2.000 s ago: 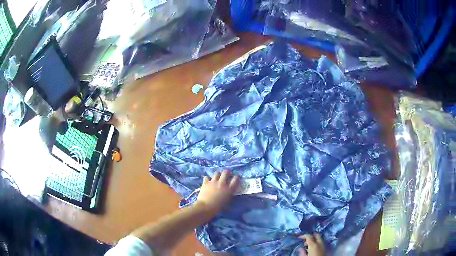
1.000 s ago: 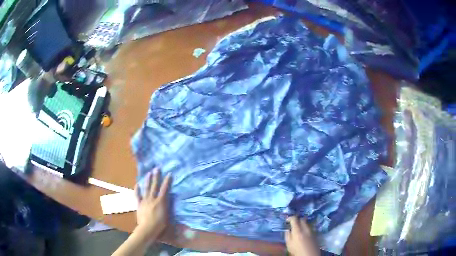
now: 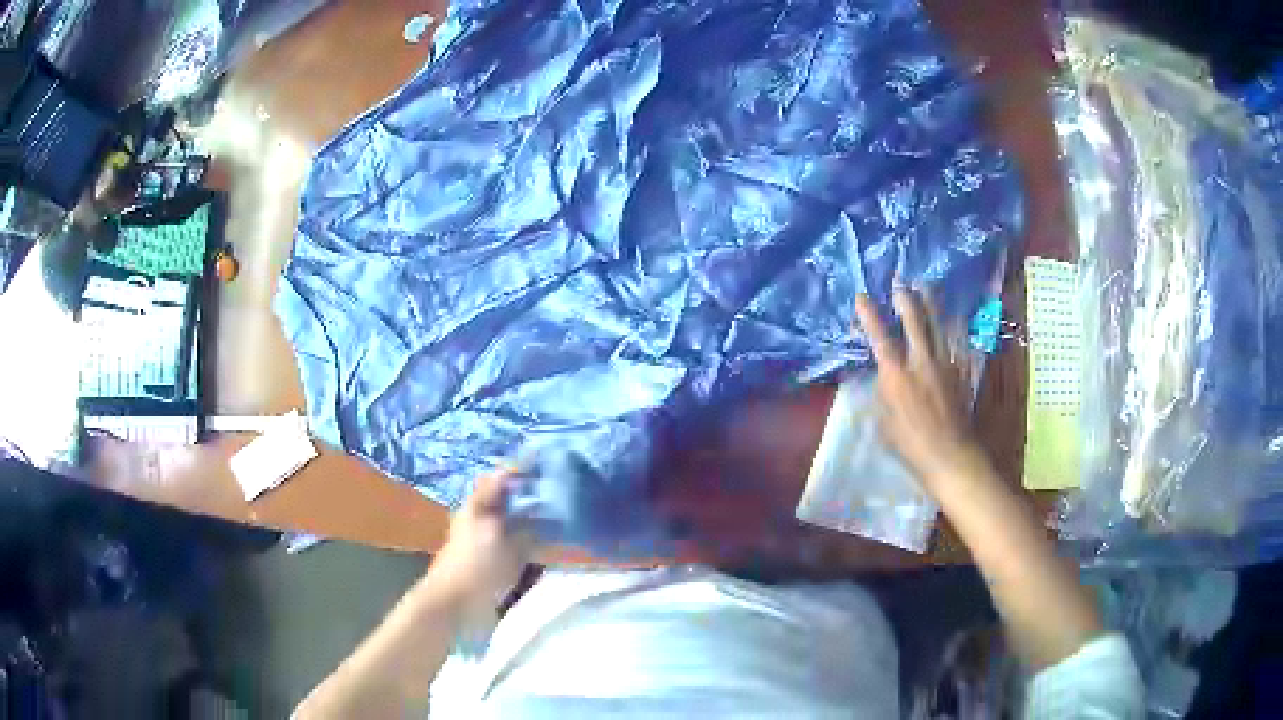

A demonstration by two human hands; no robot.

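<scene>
The blue garment [image 3: 633,239] lies spread and crinkled over the table. My left hand [image 3: 490,528] holds a bunched, blurred part of its near edge. My right hand [image 3: 915,373] has its fingers apart, over the garment's lower right edge and a white sheet [image 3: 865,471]. A white hang tag [image 3: 275,456] lies on the table just left of the garment, with a narrow white strip beside it. A turquoise binder clip [image 3: 988,325] shows right of my right hand.
A pale yellow sticker sheet [image 3: 1051,380] lies at right, beside packed garments in clear bags [image 3: 1168,296]. A black-edged notebook or case [image 3: 141,338] and an orange bit [image 3: 227,265] are at left. A pale scrap [image 3: 418,27] is at the top.
The view has shifted. The garment's near right edge is drawn back, baring table and the white sheet. My left hand has moved right from the tag and taken the near edge; my right hand has opened.
</scene>
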